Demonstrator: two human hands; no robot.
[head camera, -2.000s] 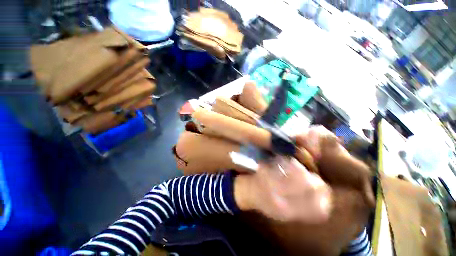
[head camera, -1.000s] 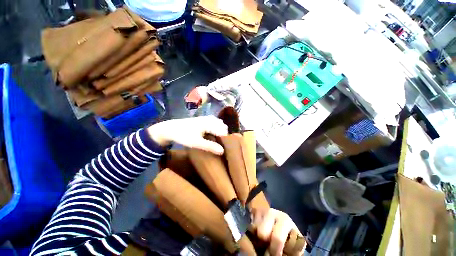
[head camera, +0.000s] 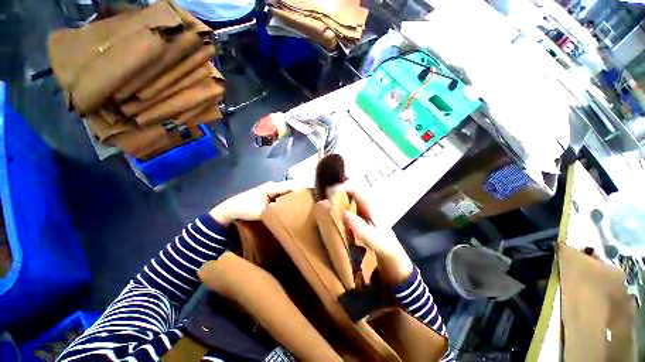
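A tan-brown bag body (head camera: 276, 300) lies open on my lap, its large panels spread apart with folded brown strips between them. My left hand (head camera: 249, 203) grips its far left top edge. My right hand (head camera: 364, 223) holds the folded gusset (head camera: 332, 233) at the far right end. Black tabs (head camera: 359, 302) stick out between the panels at the right. A dark reddish-brown piece (head camera: 330, 173) stands just beyond the bag's far end; I cannot tell if it is part of the bag.
Stacked bags (head camera: 141, 78) stand on a stool at the left over a blue bin (head camera: 177, 157). A green machine (head camera: 417, 106) sits on the white bench (head camera: 389, 191). A waste bucket (head camera: 470, 272) and a yellow-edged table (head camera: 559, 283) are at the right. A large blue bin (head camera: 49, 226) is far left.
The bag has opened wider on my lap. My right hand has moved from the bag's near end forward to its far end. My left hand has shifted slightly left along the far edge.
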